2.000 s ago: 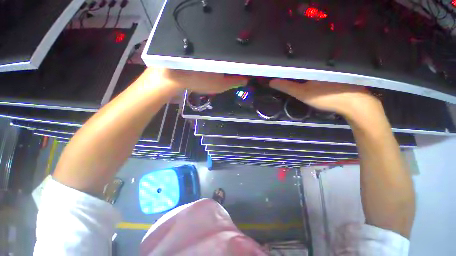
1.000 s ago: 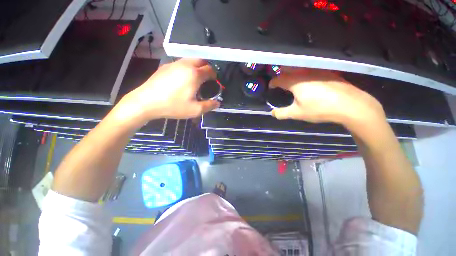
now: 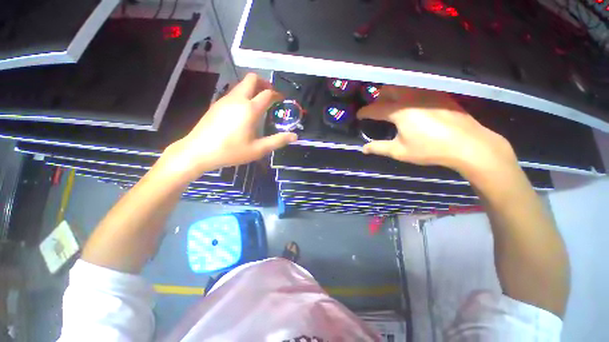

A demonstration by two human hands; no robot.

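Observation:
A round smartwatch (image 3: 285, 115) with a lit screen lies at the left front corner of the rack shelf (image 3: 427, 164). My left hand (image 3: 230, 127) is around its left side, thumb and fingers apart. My right hand (image 3: 421, 123) grips a dark-screened watch (image 3: 377, 129) at the shelf's front edge, its fingers covering part of it. Another lit watch (image 3: 336, 113) lies between my hands, with one more lit watch (image 3: 340, 85) behind it. A further lit watch (image 3: 371, 91) shows partly behind my right fingers.
An upper shelf (image 3: 400, 75) with charging leads and red glows overhangs the watches. More shelves (image 3: 80, 87) stand at the left. Several shelves are stacked closely below. A blue stool (image 3: 215, 243) stands on the grey floor. A pale wall is at the right.
Both hands came out from under the upper shelf to watches at the front edge. The left watch's screen has lit up, and my left fingers have opened from it. My right hand has barely moved since one second ago.

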